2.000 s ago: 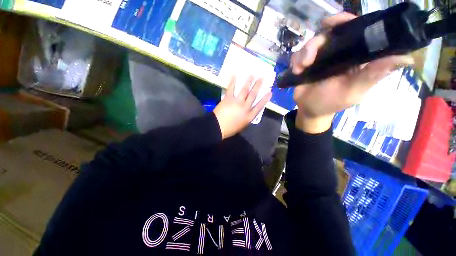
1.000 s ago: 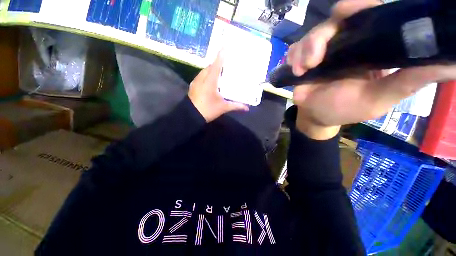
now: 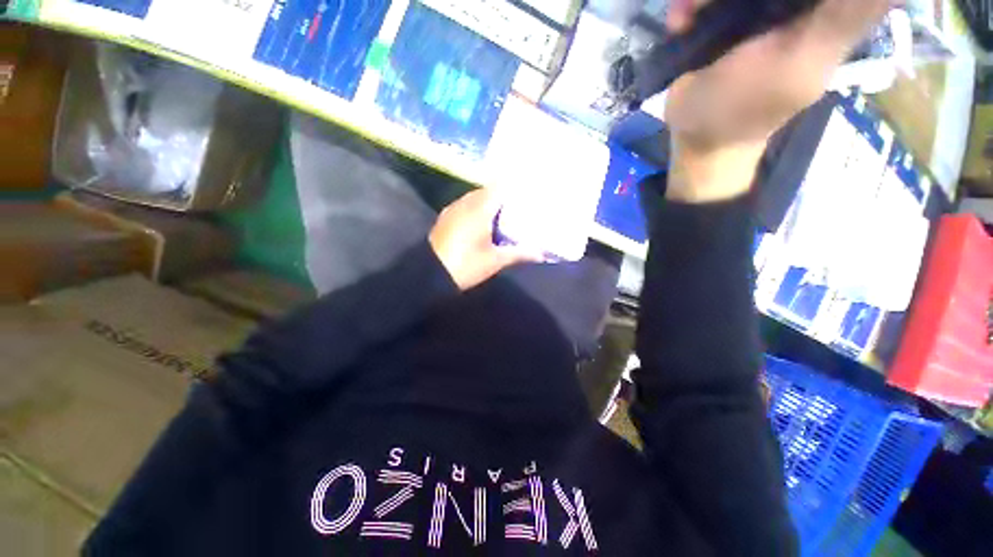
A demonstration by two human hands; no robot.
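Observation:
A white plastic housing (image 3: pixel 550 180) lies at the bench's near edge, its upper face flat and overexposed. My left hand (image 3: pixel 474 234) grips its near left corner, with part of the fingers hidden by the housing. My right hand (image 3: pixel 740 103) is blurred and cut off at the top edge. It is closed around the black electric screwdriver (image 3: pixel 708 44), whose tip points down and left at the small metal mechanism of the screw feeder (image 3: pixel 623 82). Whether the tip touches the feeder cannot be told. No screw is visible.
Blue-and-white printed sheets (image 3: pixel 441 82) cover the bench. White frame parts (image 3: pixel 860 218) lie to the right, beside a red parts bin (image 3: pixel 949 310). A blue basket (image 3: pixel 849 468) stands on the floor at right. Cartons (image 3: pixel 120 359) and an open box with clear plastic bags (image 3: pixel 142 131) are at left.
The screwdriver and my right hand have moved up and away from the housing to the feeder. My left hand still holds the housing. The bench has shifted in view.

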